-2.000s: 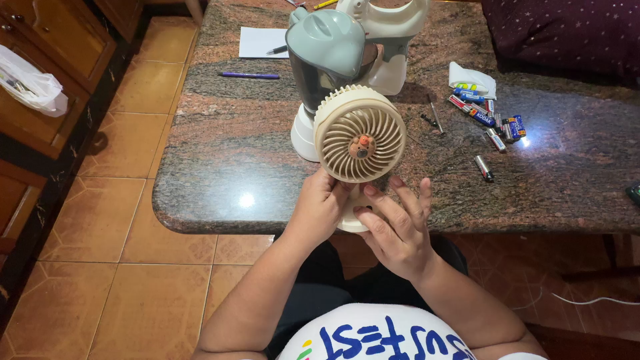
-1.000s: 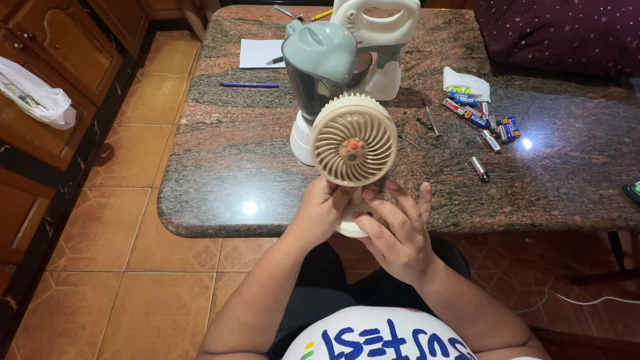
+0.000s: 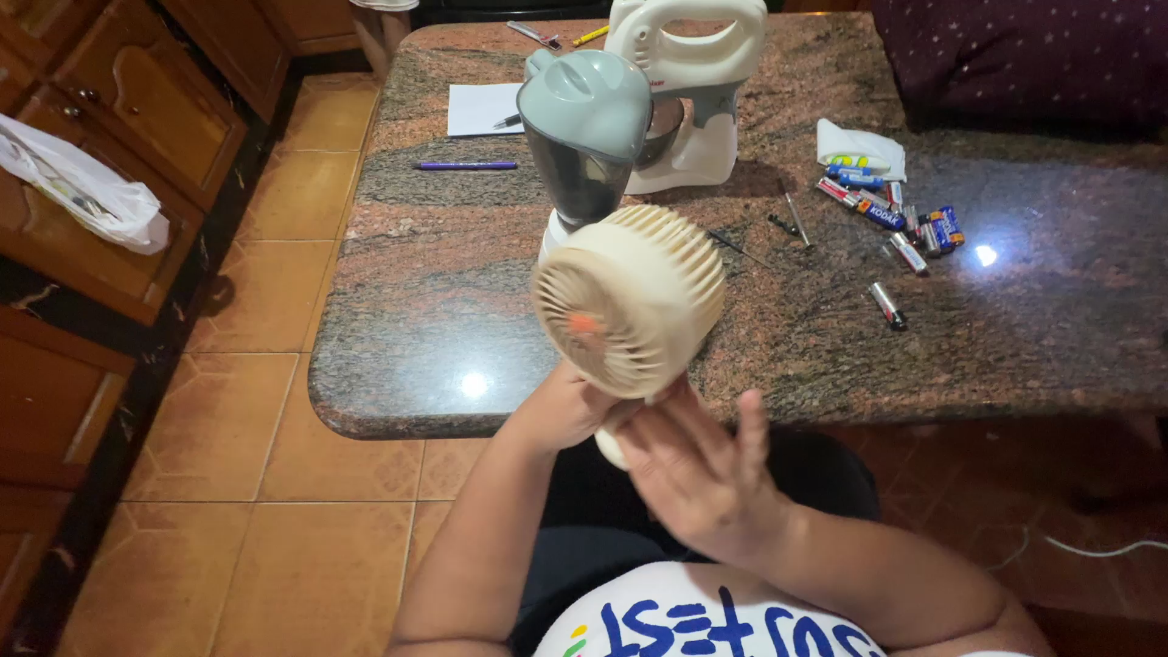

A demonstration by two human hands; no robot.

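A small cream handheld fan (image 3: 639,292) with a round ribbed grille and an orange centre is held up over the near edge of the granite table. Its head is turned toward the left and slightly blurred. My left hand (image 3: 579,411) is closed around the fan's handle just below the head, the fingers partly hidden behind it. My right hand (image 3: 698,465) lies against the handle from the right, its fingers laid along it and one finger raised. Behind the fan stands a small blender jug (image 3: 589,119) with a grey-green lid.
A white stand mixer (image 3: 703,109) is behind the blender. Several batteries (image 3: 908,251) and a white wrapper (image 3: 858,151) lie to the right, near a screwdriver (image 3: 794,214). At left are paper (image 3: 470,109) and a purple pen (image 3: 465,166). Another person's legs (image 3: 383,36) show beyond the table.
The fan's head has turned from facing the camera to facing left, and its far-side ribs now show. Both hands remain on the handle. Another person's legs have come into view.
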